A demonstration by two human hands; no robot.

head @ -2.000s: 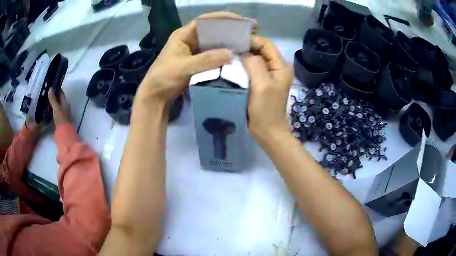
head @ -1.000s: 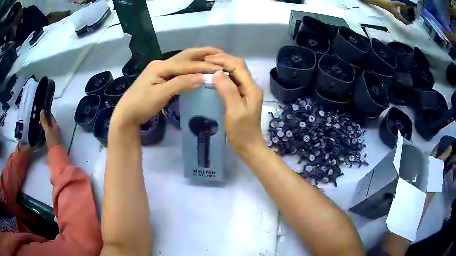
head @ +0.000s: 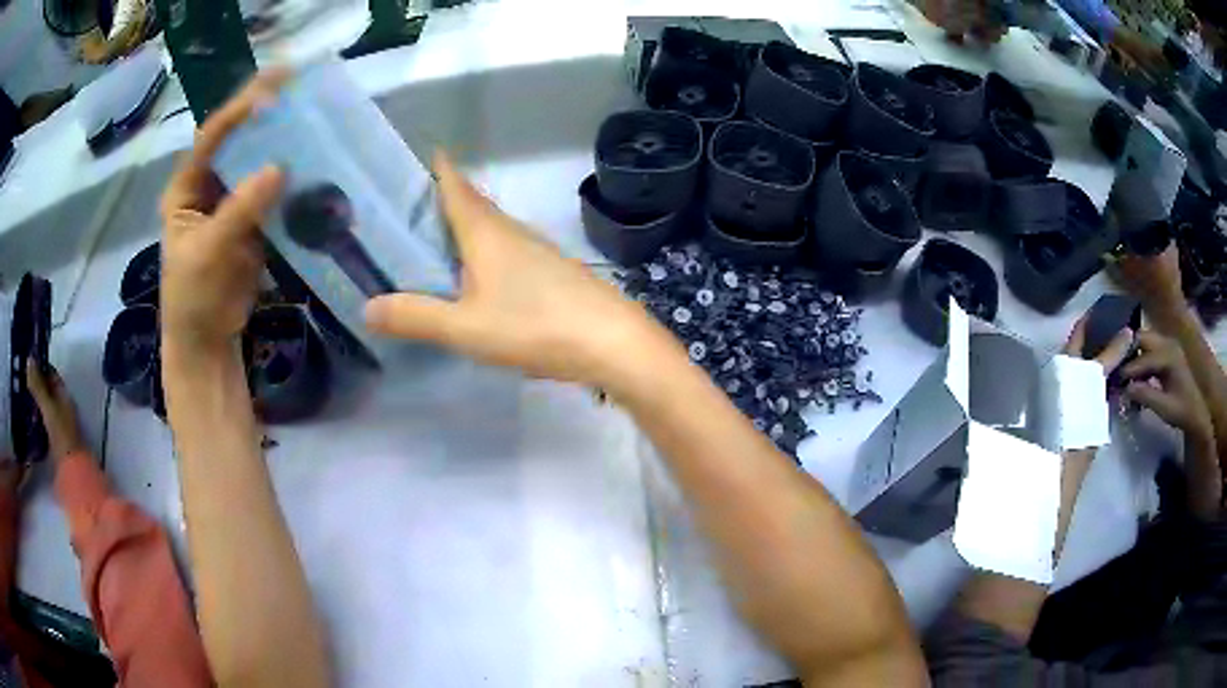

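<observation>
The grey retail carton (head: 330,188), with a dark device picture on its front, is held tilted in the air at the upper left, slightly blurred. My left hand (head: 222,229) grips its upper left end. My right hand (head: 518,289) holds its lower right end, with the thumb on the front near the bottom edge. The carton's top end is largely covered by my left fingers, so its flaps cannot be seen clearly.
Black plastic housings (head: 760,168) are stacked behind a pile of small dark pieces (head: 754,336). An open carton (head: 922,437) stands at right, near another person's hands (head: 1164,370). More housings (head: 285,360) lie left. A neighbour's red sleeve (head: 135,571) is at far left.
The carton was upright on the bench with both hands over its top. It is now lifted, tilted and moved up and left, with my right hand at its lower end. The view has shifted right.
</observation>
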